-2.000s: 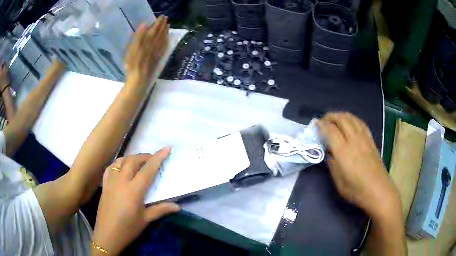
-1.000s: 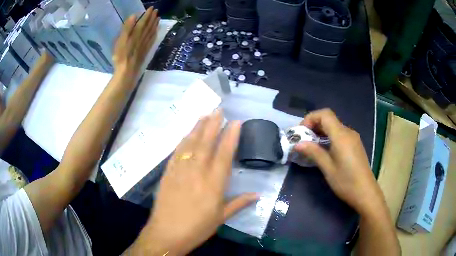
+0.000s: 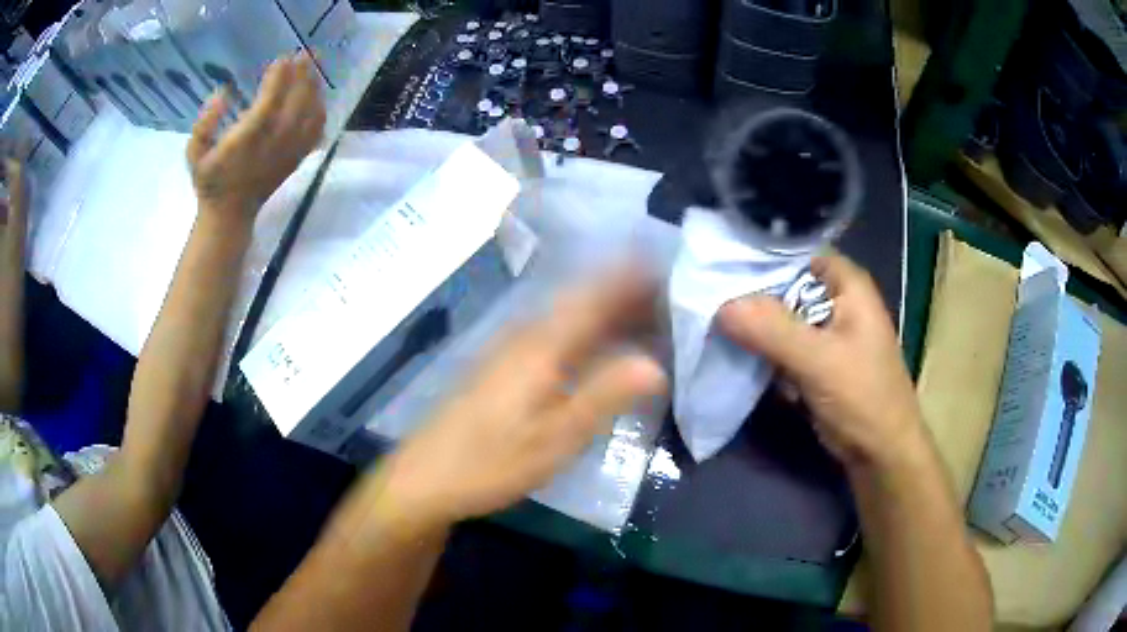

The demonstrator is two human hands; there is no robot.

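Observation:
My right hand (image 3: 853, 358) holds the mini fan (image 3: 789, 177) upright by its white pouch (image 3: 717, 303), with the dark ringed head uncovered at the top. The coiled white cable (image 3: 810, 300) shows between the fingers and the pouch. My left hand (image 3: 531, 395) is blurred, with fingers apart and nothing seen in it, over the white sheet left of the pouch. An open retail box (image 3: 396, 290) lies tilted on the sheet, its flaps at the upper right end and its fan picture facing the bench edge.
Small round parts (image 3: 544, 80) are scattered behind the sheet. Dark moulded cups (image 3: 772, 49) stand at the back. Another retail box (image 3: 1044, 407) lies on brown paper (image 3: 945, 370) at right. A co-worker's arm (image 3: 204, 278) reaches in at left, near upright filled boxes (image 3: 161, 74).
The fan has come away from the box and is now raised, head up, in my right hand. My left hand has let go of the box, which now lies on the sheet, turned.

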